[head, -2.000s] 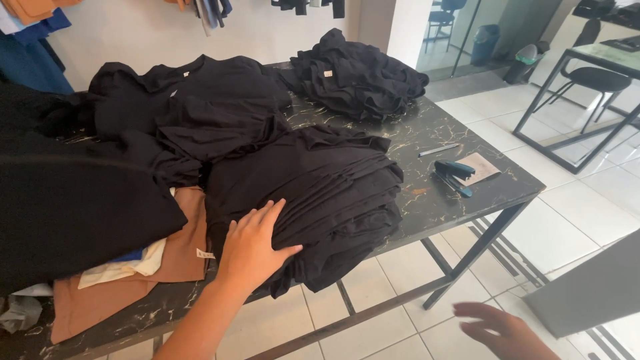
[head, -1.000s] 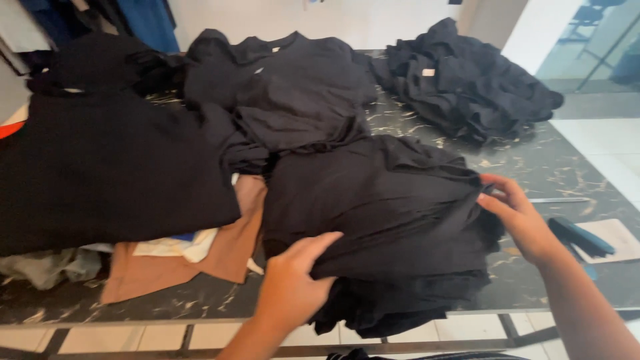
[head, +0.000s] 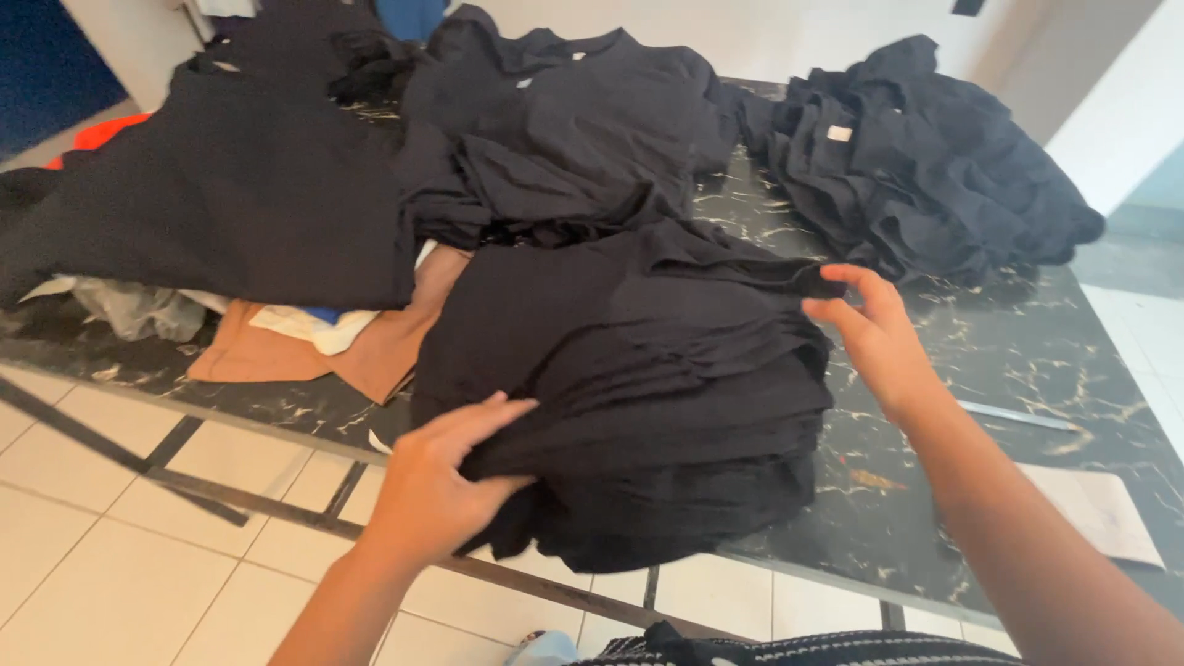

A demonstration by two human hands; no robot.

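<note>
A stack of black garments lies at the front edge of the dark marbled table, its lower layers hanging over the edge. My left hand grips the near left corner of the top garment between thumb and fingers. At the far right corner of the stack, my right hand pinches a bit of black cloth. Behind the stack a black shirt is spread with its collar away from me. To the right of that shirt is a crumpled pile of black garments with a small white label.
On the left, black cloth covers part of a brown garment, white cloth and a clear plastic bag. A silver pen-like object and a pale card lie on the table near my right forearm.
My right hand has come from off the table's front edge to the stack's far right corner. My left hand has moved from resting on the stack to its near left corner. The view has swung right.
</note>
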